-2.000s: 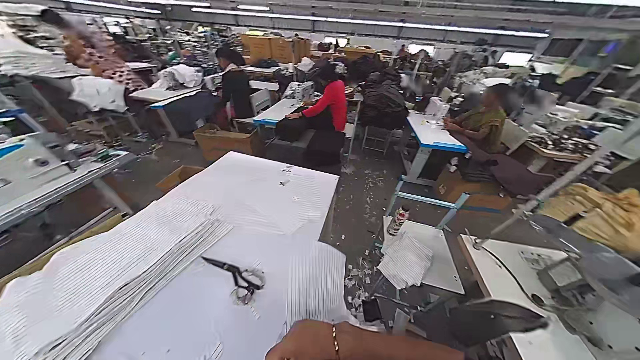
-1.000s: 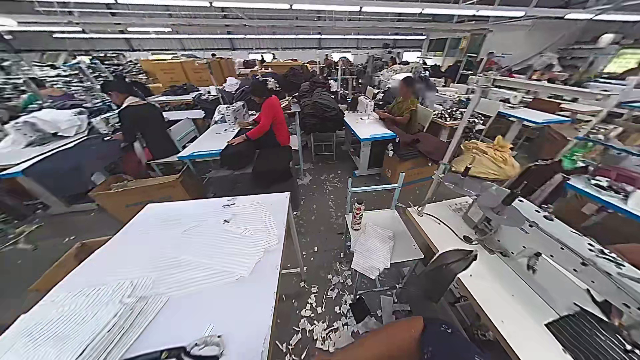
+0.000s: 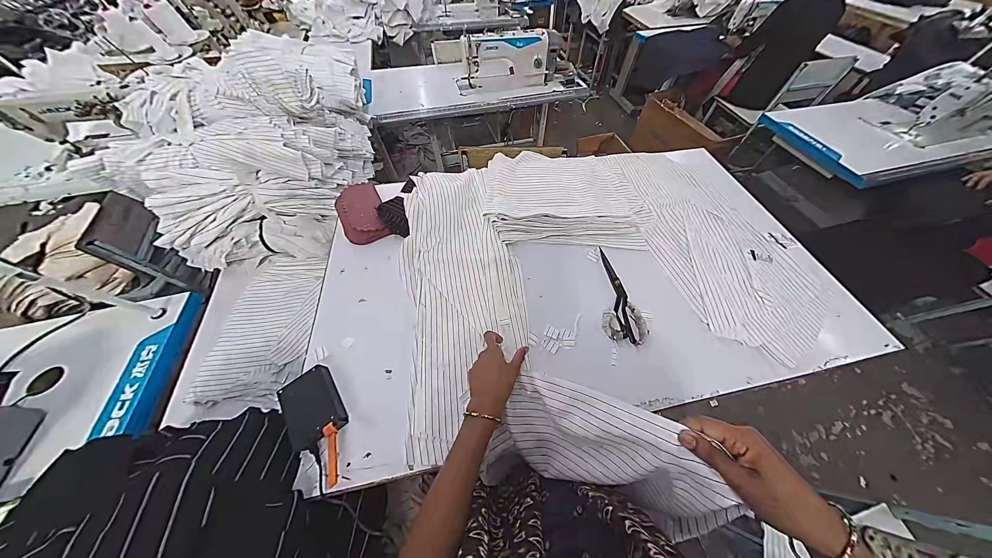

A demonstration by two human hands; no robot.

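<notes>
My left hand (image 3: 494,376) rests on a long stack of white striped fabric (image 3: 457,294) on the white table, with its thumb apart from the fingers. My right hand (image 3: 732,457) pinches the edge of a loose striped fabric piece (image 3: 597,430) that hangs over the table's front edge, between my two hands. Black-bladed scissors (image 3: 620,302) with wrapped handles lie to the right of the stack, beside small white labels (image 3: 559,338). More striped pieces, a folded pile (image 3: 570,190) and a spread one (image 3: 721,256), lie at the back and right.
Tall heaps of striped fabric (image 3: 256,155) stand at the left. A black box (image 3: 314,407) with an orange-handled tool (image 3: 332,456) sits at the table's left front corner. Black striped fabric (image 3: 178,488) hangs at lower left. Sewing machines (image 3: 511,58) and a cardboard box (image 3: 670,124) stand behind.
The view has swung far to the left and down, onto the table. Both hands now show, with a striped piece held in the right one.
</notes>
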